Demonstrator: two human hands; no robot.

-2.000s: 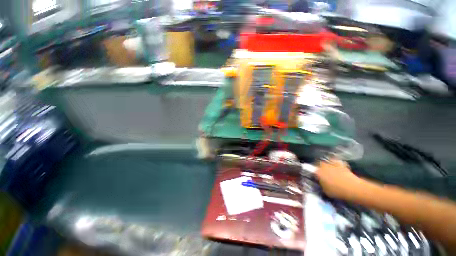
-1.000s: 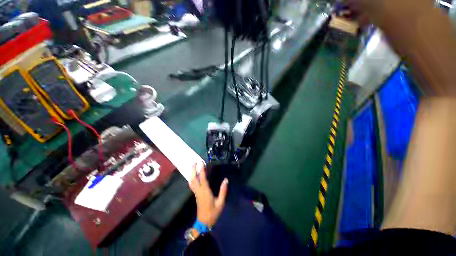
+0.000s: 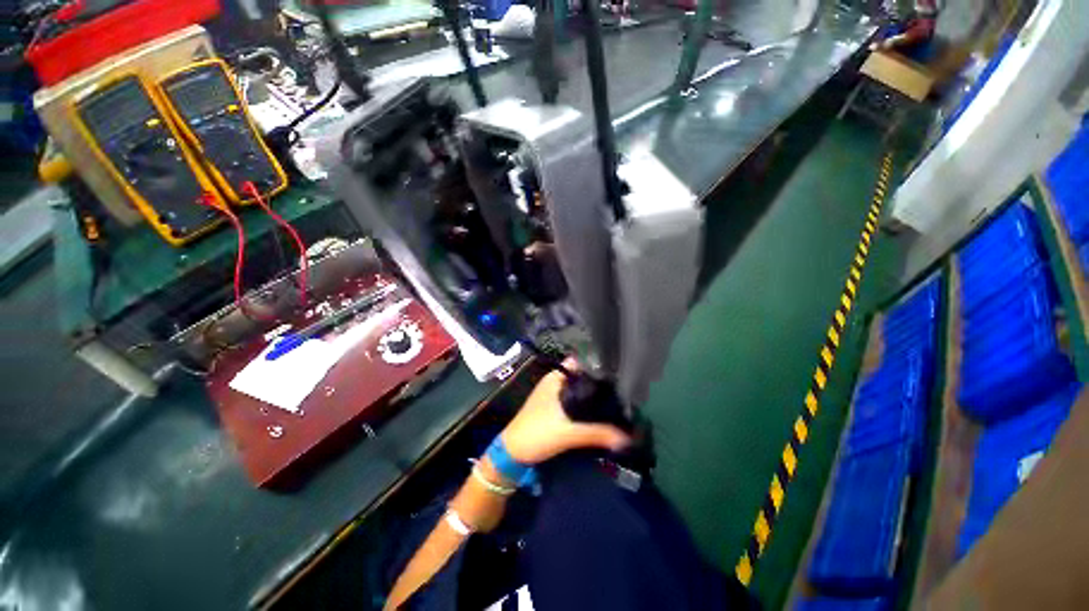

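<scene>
Several open units (image 3: pixel 549 203) with pale grey rims and dark insides hang close in front of me, with black cords (image 3: pixel 600 96) running up out of the picture. My left hand (image 3: pixel 555 424), with a blue wristband, is just below them, its fingers and thumb around a black piece (image 3: pixel 603 400); whether this is a plug or cord is hard to tell. My right hand is out of the picture; only a blurred part of an arm shows at the lower right edge.
The dark red test box (image 3: pixel 346 400) with knob, pen and paper lies on the green bench. Two yellow multimeters (image 3: pixel 179 149) stand behind it. The conveyor runs to the back. Blue crates (image 3: pixel 878 442) are right, beyond a striped floor line. A person is far back.
The hanging units have come up much closer to me and now hide the white strip. My left hand has moved right and closed around the black piece. The right arm has left the upper right.
</scene>
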